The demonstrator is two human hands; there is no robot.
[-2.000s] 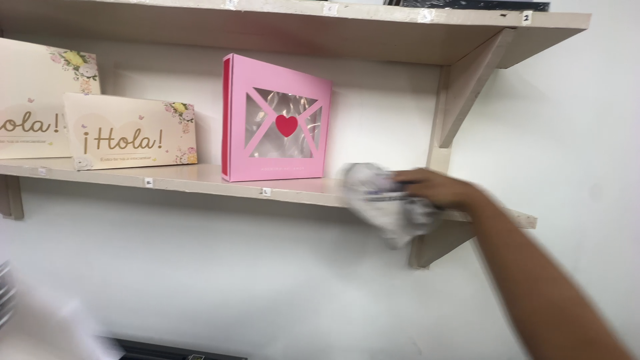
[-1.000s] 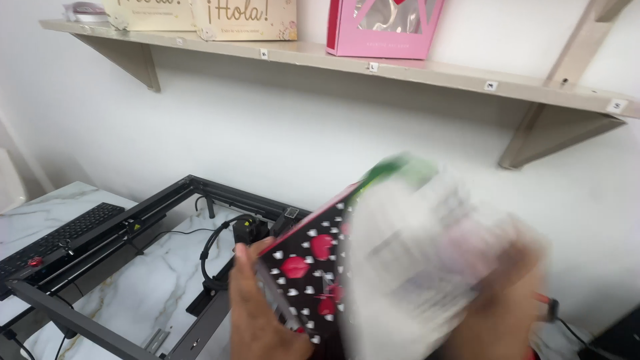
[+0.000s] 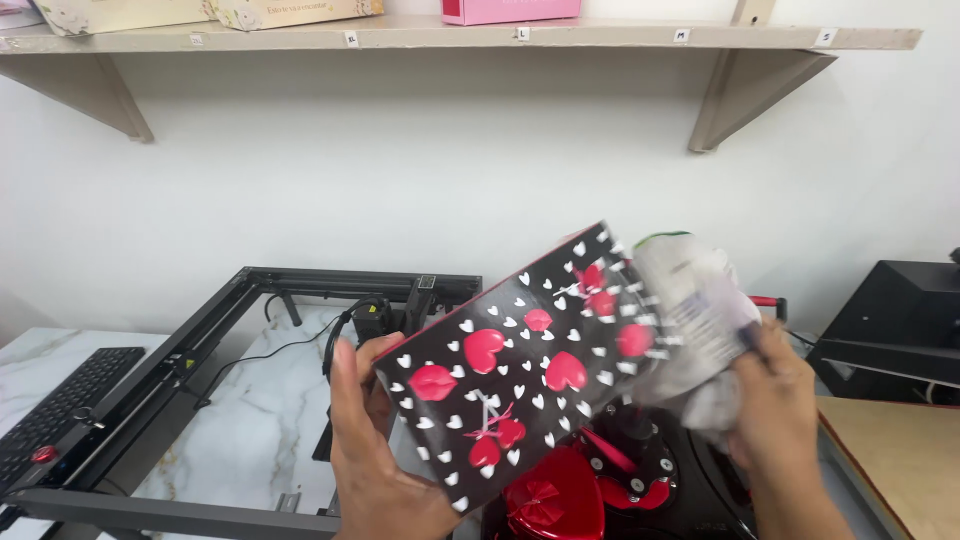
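My left hand (image 3: 390,450) grips the left end of a black gift box (image 3: 525,360) printed with white hearts, red hearts, lips and cherries. The box is tilted, its right end raised. A crumpled whitish cloth (image 3: 682,315) is bunched in my right hand (image 3: 776,405) and lies against the box's right end; it is partly blurred. Below the box, a shiny red heart-shaped box (image 3: 559,499) with a bow sits beside a black and red machine (image 3: 637,465), both partly hidden.
A black laser engraver frame (image 3: 180,360) stands on the marble-patterned table (image 3: 225,450), with a keyboard (image 3: 75,405) at left. Above runs a wall shelf (image 3: 442,39) holding a pink box (image 3: 510,9) and cream boxes (image 3: 300,11). A black machine (image 3: 892,330) stands at right.
Two seconds ago my right hand had the cloth at the shelf; now it is at the black box held in my left hand. The view has tilted down from the shelf.
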